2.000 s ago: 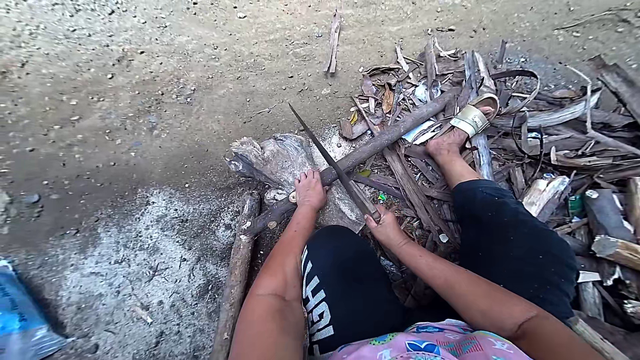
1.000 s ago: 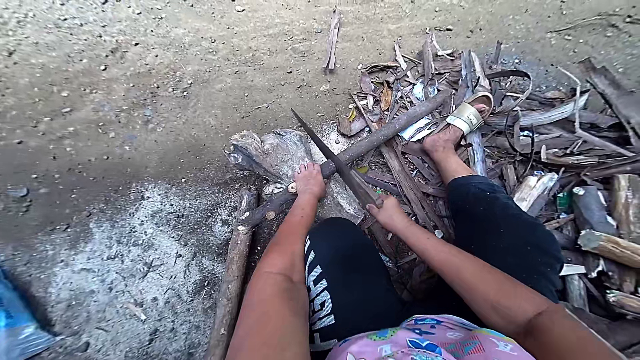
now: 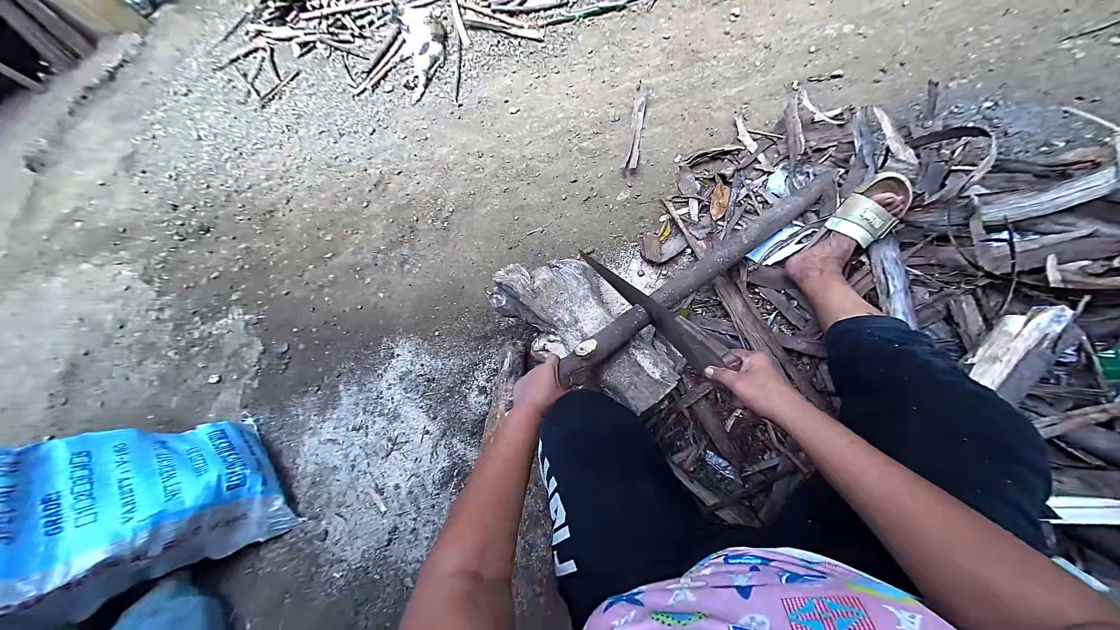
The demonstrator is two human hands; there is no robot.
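Observation:
A long round wooden branch [image 3: 713, 262] lies slantwise across a weathered chopping block of wood [image 3: 569, 306]. My left hand [image 3: 538, 385] grips the near left end of the branch, just beside a pale cut knot. In my right hand [image 3: 752, 381] is the handle end of a hand saw [image 3: 665, 324] with a dark tapering blade. The blade crosses the branch over the block, its tip pointing up and left. Whether the blade touches the branch cannot be told. Part of the left hand's grip is hidden behind my wrist.
Split wood and bark [image 3: 989, 254] lie heaped on the right, around my sandalled foot [image 3: 862, 219]. A blue printed sack [image 3: 140, 507] rests at the lower left. Thin sticks [image 3: 385, 35] are piled at the top. A lone wood strip [image 3: 636, 129] lies on the dirt.
My left hand has moved from the top of the branch over the block to its near end. The branch has been drawn up, its end now in my hand. The view has swung left.

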